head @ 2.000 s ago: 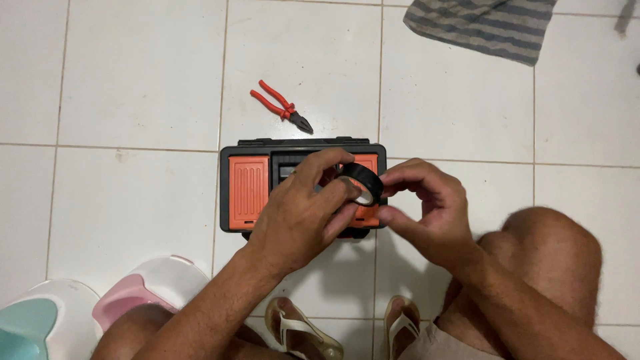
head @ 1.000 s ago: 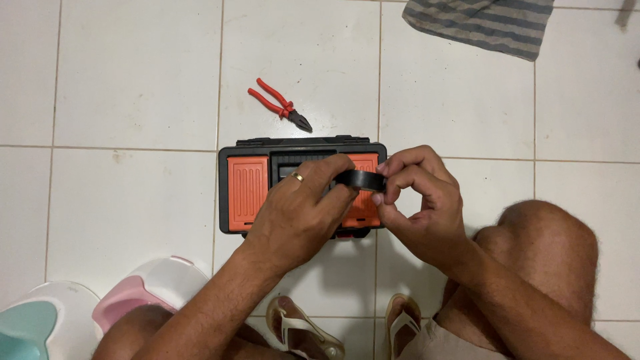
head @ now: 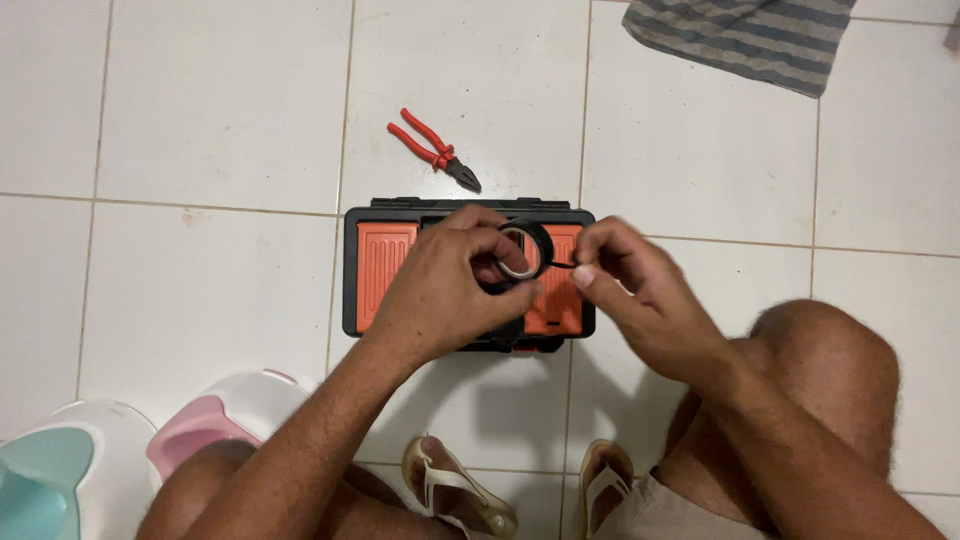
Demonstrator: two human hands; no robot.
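A roll of black electrical tape (head: 545, 244) is gripped in my left hand (head: 442, 289), with fingers through its core and the thumb below. My right hand (head: 649, 300) pinches the tape's loose end between thumb and forefinger, and a short dark strand spans the gap to the roll. Both hands are above a black toolbox with orange lid panels (head: 386, 274). Its lid is down, and my left hand hides its middle. Beyond the toolbox, combination pliers with red handles (head: 435, 150) lie on the floor.
A striped grey cloth (head: 750, 37) lies on the tiled floor at the upper right. At the lower left stand a white and teal plastic potty (head: 112, 442) and a white and pink one (head: 259, 401). My sandalled feet (head: 457, 484) and knees are near the bottom edge.
The roll has turned so that its open core faces the camera more than one second ago. My right hand has moved a little away from the roll, with a short strand of tape now showing between.
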